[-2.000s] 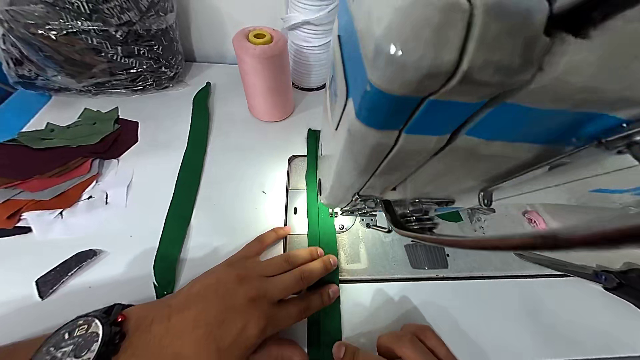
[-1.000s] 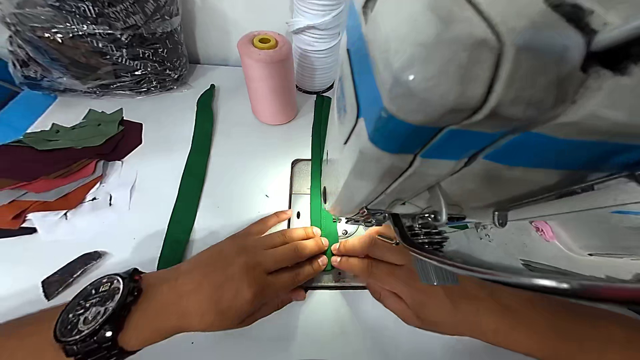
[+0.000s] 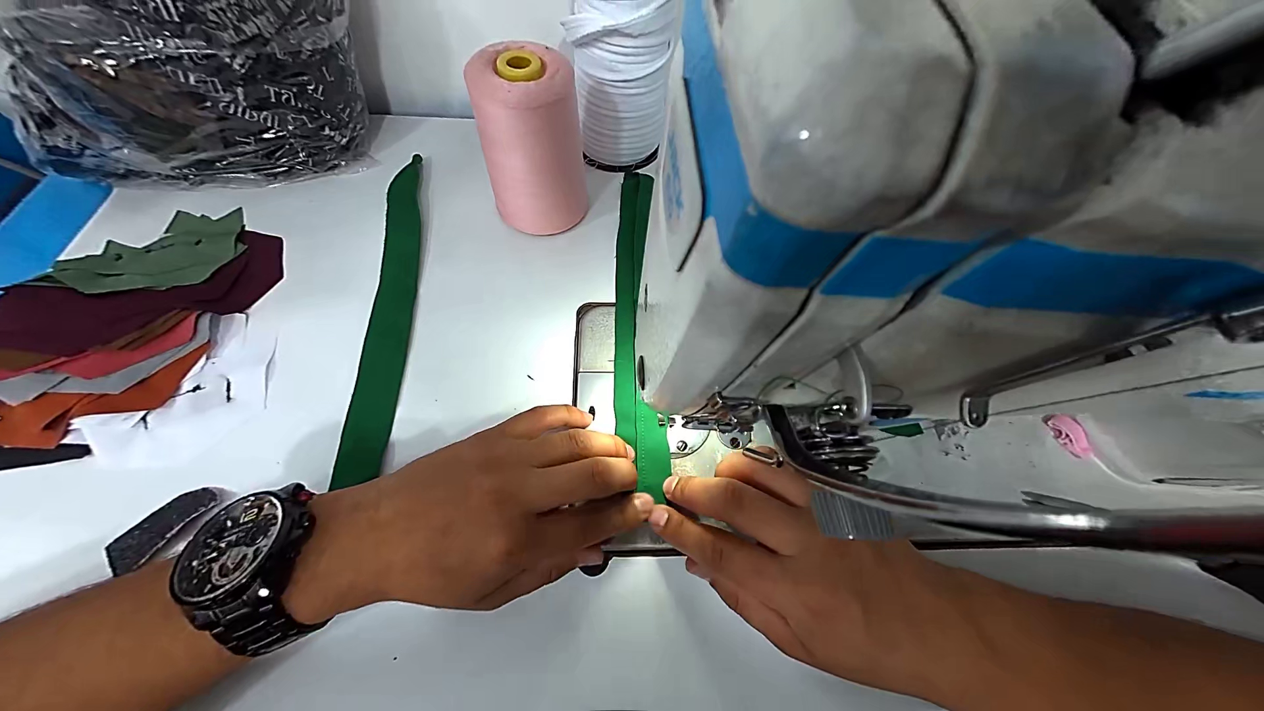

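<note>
A folded green fabric strip (image 3: pixel 628 286) lies lengthwise across the metal plate of a sewing machine (image 3: pixel 820 197), passing by the presser foot (image 3: pixel 726 413). A line of stitching shows near its lower end. My left hand (image 3: pixel 494 513), with a black watch (image 3: pixel 242 568) on the wrist, rests its fingertips on the strip's left edge. From the other side, my right hand (image 3: pixel 780 563) touches the strip's lower end with thumb and fingertips, just below the foot. A second green strip (image 3: pixel 383 346) lies flat to the left, its lower end behind my left hand.
Behind the plate stand a pink thread cone (image 3: pixel 528 148) and a white roll of tape or elastic (image 3: pixel 624 89). Coloured fabric scraps (image 3: pixel 148 296) lie at left, below a plastic-wrapped bundle (image 3: pixel 188 89). A curved metal bar (image 3: pixel 948 509) crosses above my right hand.
The strip under the machine has moved away from me; its far end now reaches near the white roll. My right hand has come up from the bottom edge to the strip beside the plate.
</note>
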